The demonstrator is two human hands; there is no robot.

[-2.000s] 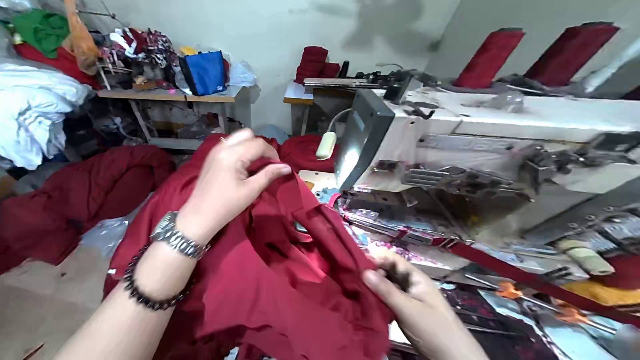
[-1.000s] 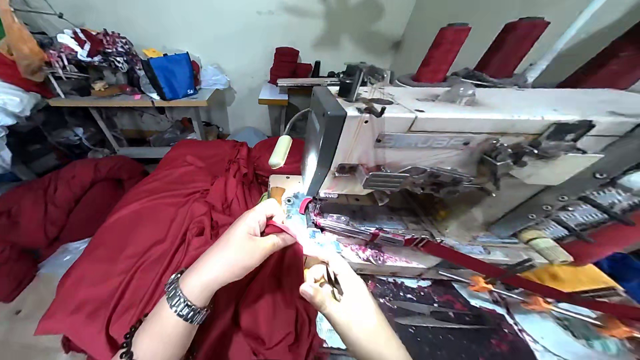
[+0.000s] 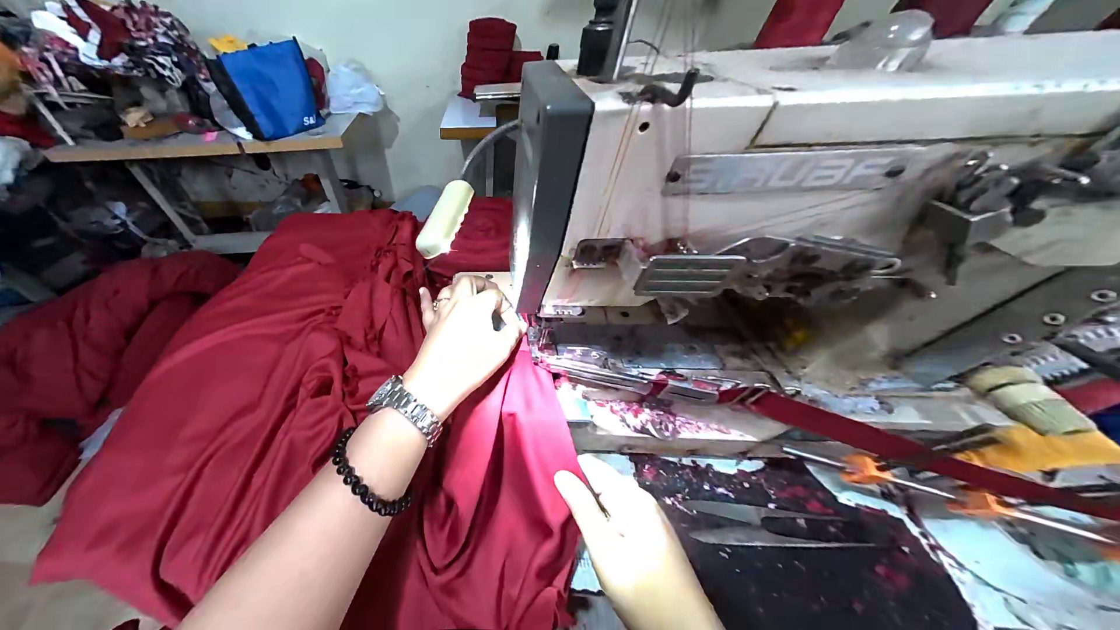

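Dark red fabric (image 3: 289,376) lies bunched over the left side and runs under the needle area of an industrial sewing machine (image 3: 735,192). My left hand (image 3: 468,332), with a metal watch and a black bead bracelet at the wrist, pinches the fabric just left of the presser foot. Lower down, my right hand (image 3: 621,525) holds the cloth's right edge between thumb and fingers. A red fabric strip (image 3: 875,437) comes from the right into a metal binding folder (image 3: 612,376) in front of the needle.
Thread snips (image 3: 787,525) lie on the lint-strewn dark surface at lower right. Orange clips (image 3: 866,470) sit on a metal rod. A pale green lamp (image 3: 444,219) hangs beside the machine head. Behind, a table (image 3: 192,149) bears a blue bag (image 3: 267,87) and scraps.
The fabric, first lifted in both hands, now lies at the needle. Since one second ago my right hand has moved down along the cloth's edge, away from the needle. The view has moved closer to the machine.
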